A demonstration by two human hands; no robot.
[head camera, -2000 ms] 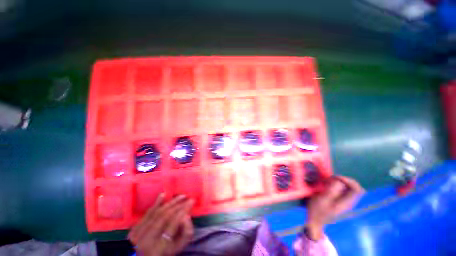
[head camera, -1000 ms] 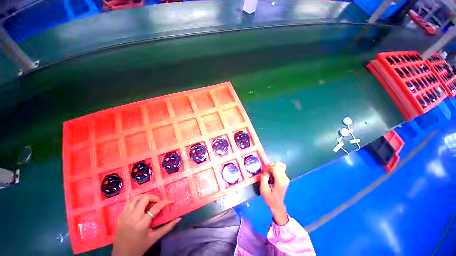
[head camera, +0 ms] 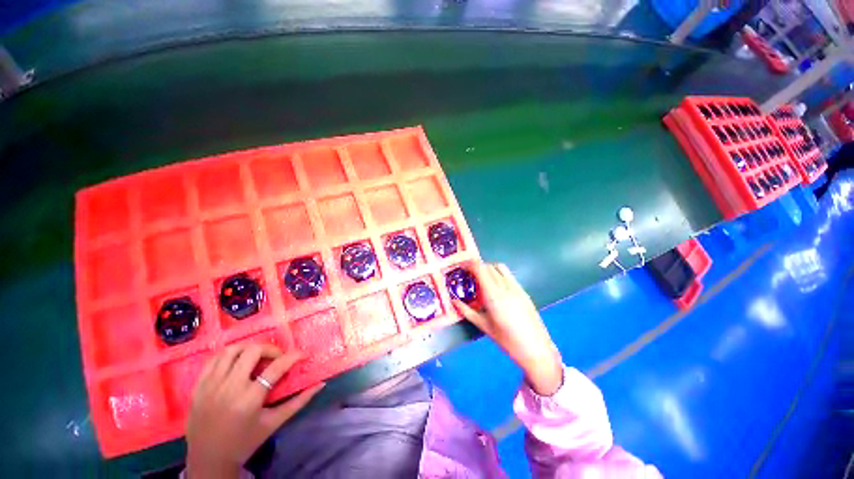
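The red-orange compartment tray lies tilted on the dark green bench. Its third row holds several round black smartwatch bodies, and the leftmost pocket of that row is empty. Two more are in the front row at the right: one with a pale, shiny face and a dark one in the corner pocket. My left hand, with a ring, is on the tray's front edge, fingers over the rim and thumb outside. My right hand has thumb and finger at the edges of the corner watch, which sits in its pocket.
Stacked red trays full of dark watches stand on the bench at the far right. White round heads with short cords lie near the bench edge. A black-and-red bin is below them. Blue floor lies beyond the edge.
The view has shifted, so the tray appears farther left. My right hand's fingers have moved from the tray's corner onto the corner watch, whose bright face is now dark. My left hand stays at the front edge.
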